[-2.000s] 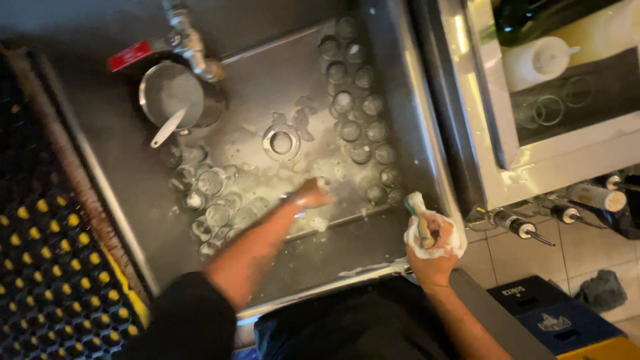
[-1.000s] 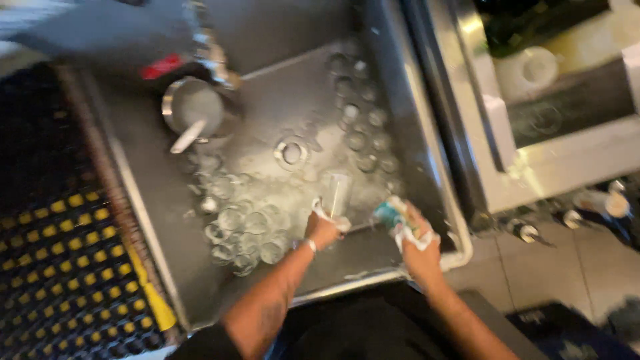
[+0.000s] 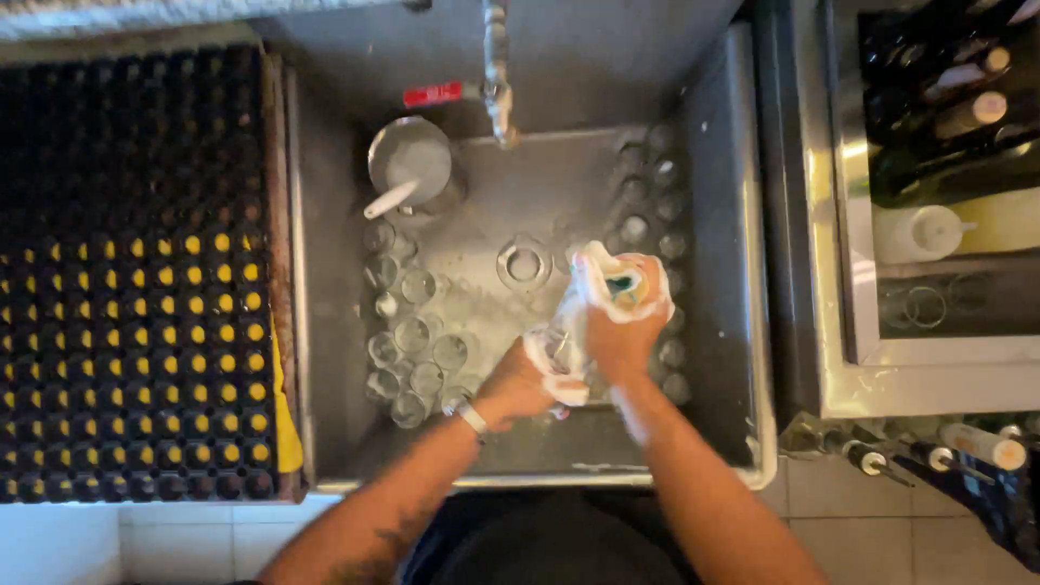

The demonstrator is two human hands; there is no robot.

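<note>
Over the lower middle of a stainless steel sink (image 3: 520,481), my left hand (image 3: 520,386) grips a clear drinking glass (image 3: 558,349) whose rim is coated in white foam. Close beside it, to the right and higher, my right hand (image 3: 626,321) is wrapped around a foamy sponge (image 3: 621,286), of which a green part shows; suds cover the fingers. Foam spans the gap between the hands. Several clear glasses (image 3: 413,333) stand along the sink's left side. More glasses (image 3: 634,229) line the right side, some hidden behind my right hand.
A metal pot (image 3: 409,154) with a white-handled utensil (image 3: 392,199) sits at the sink's back left, near the faucet (image 3: 499,106) with its red lever. The drain (image 3: 522,264) is mid-sink. A black rubber mat (image 3: 138,325) lies left; a glass-fronted cooler (image 3: 934,378) and pourer-topped bottles (image 3: 869,459) are right.
My left hand, low in the sink two seconds ago, came up with a glass one second ago. Both hands are now close together, with foam around the glass. The view has turned.
</note>
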